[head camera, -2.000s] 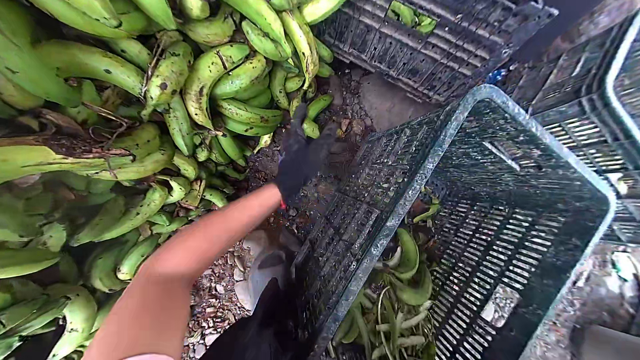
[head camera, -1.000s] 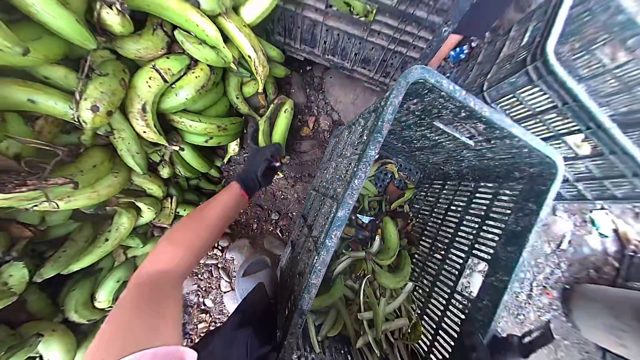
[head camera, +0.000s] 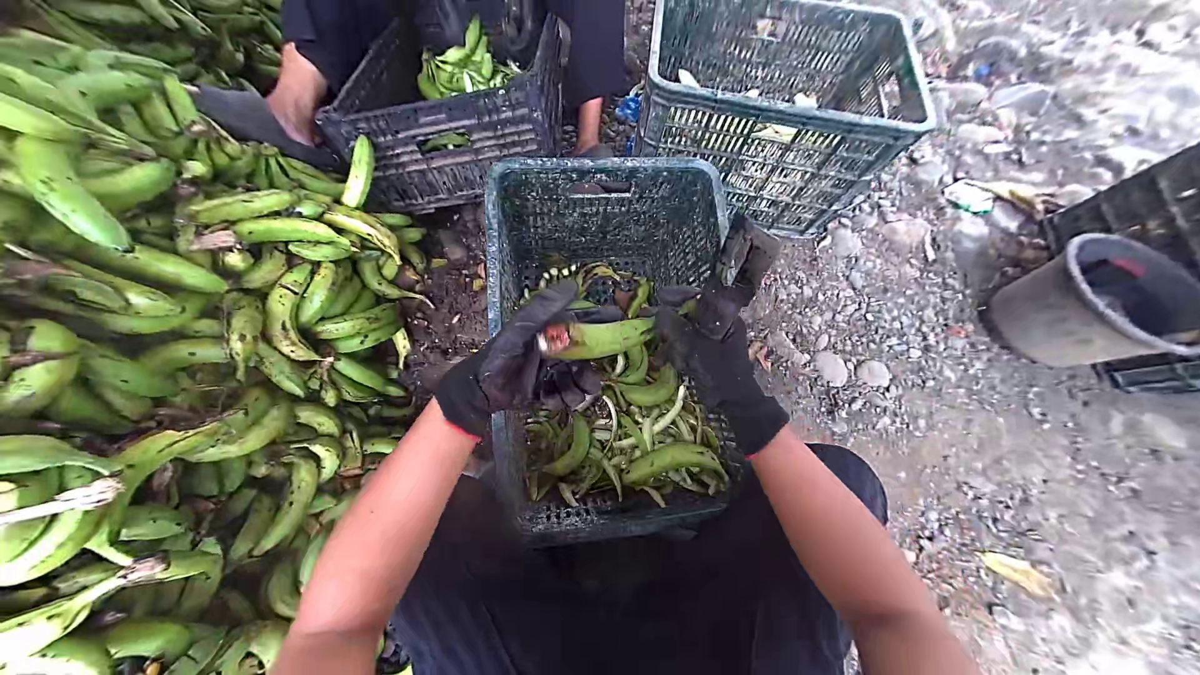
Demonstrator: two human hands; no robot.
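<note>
My left hand (head camera: 520, 361), in a black glove, grips a green plantain (head camera: 605, 339) near its brown, reddish end. At the fruit's other end is my right hand (head camera: 717, 352), also black-gloved, with its fingers around that end; a dark object, perhaps a tool, shows by its top. Both hands are over a dark green plastic crate (head camera: 605, 169) between my legs. Inside the crate lie plantain peels (head camera: 647, 422) and curved green pieces. A large heap of green plantains (head camera: 300, 309) fills the left side.
Another person's gloved hand (head camera: 267, 122) reaches the heap beside a black crate (head camera: 441, 141) holding green pieces. A second green crate (head camera: 787, 122) stands behind mine at the right. On the gravel (head camera: 872, 328) at the right is a grey bucket (head camera: 1059, 309) by another crate's edge.
My left hand has moved from the heap to above the crate, where it now holds a plantain. My right hand has come into clear view at the same fruit. The view has turned.
</note>
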